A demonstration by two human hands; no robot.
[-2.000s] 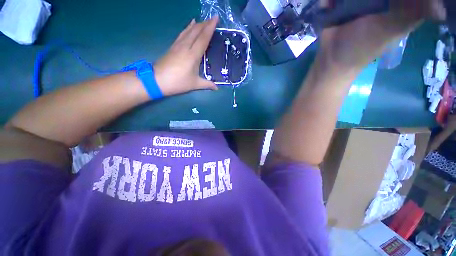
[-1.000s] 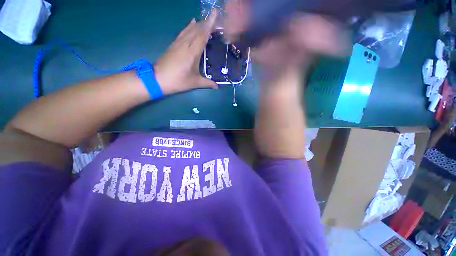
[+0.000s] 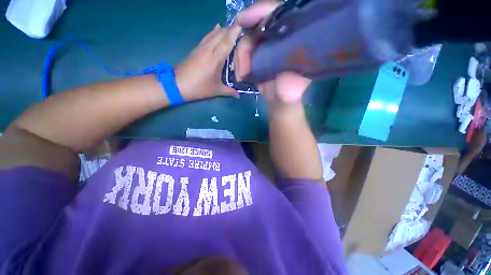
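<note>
A white rounded-square housing with a black inner plate lies on the green mat, mostly hidden behind my right hand and the driver. My left hand rests on the mat and grips the housing's left edge between thumb and fingers. My right hand is closed around a thick dark grey electric screwdriver, held slanted over the housing. The driver's tip is hidden. A thin wired part sticks out below the housing's lower edge, its small end on the mat.
A teal flat item and a clear bag lie to the right. White wrapping is at the upper left. A blue cord runs to my left wrist strap. Cardboard boxes holding white pieces stand below the bench edge.
My right hand has brought the driver from the screw feeder at the upper right, leftward over the housing. My left hand still holds the housing. The view has shifted slightly.
</note>
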